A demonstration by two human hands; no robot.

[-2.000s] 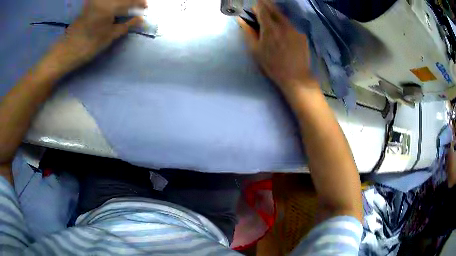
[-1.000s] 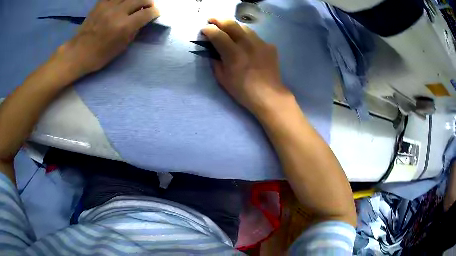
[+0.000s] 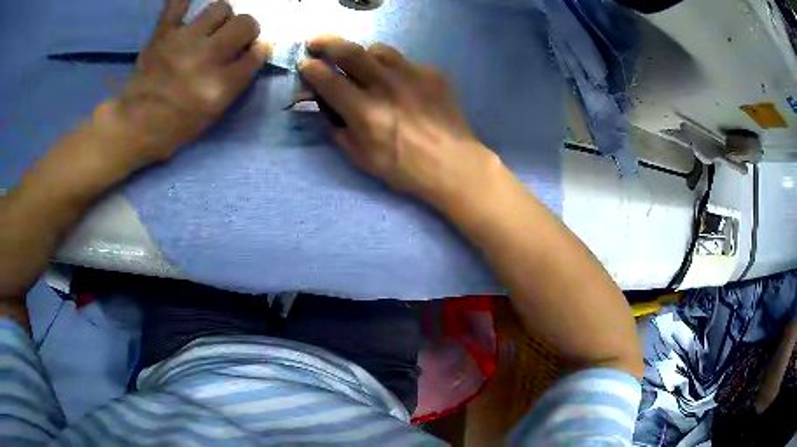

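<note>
A light blue garment panel lies flat on the white machine table and reaches its front edge. My left hand is on the cloth at the upper left, its thumb and fingers pinched on the fabric. A dark slit runs in the cloth left of it. My right hand is close to its right, fingertips at the cloth by the end of the slit. Dark thread snips poke out of the right palm. The needle area is cut off at the top edge.
Bunched blue strips hang at the upper right beside the white machine head. A red-rimmed mesh basket is below the table. A crumpled blue and whitish pile lies lower right, with part of a person's arm at the right edge.
My right hand has moved left, away from the bright needle area, close to my left hand. The snips moved with it. My left hand has stayed nearly in place.
</note>
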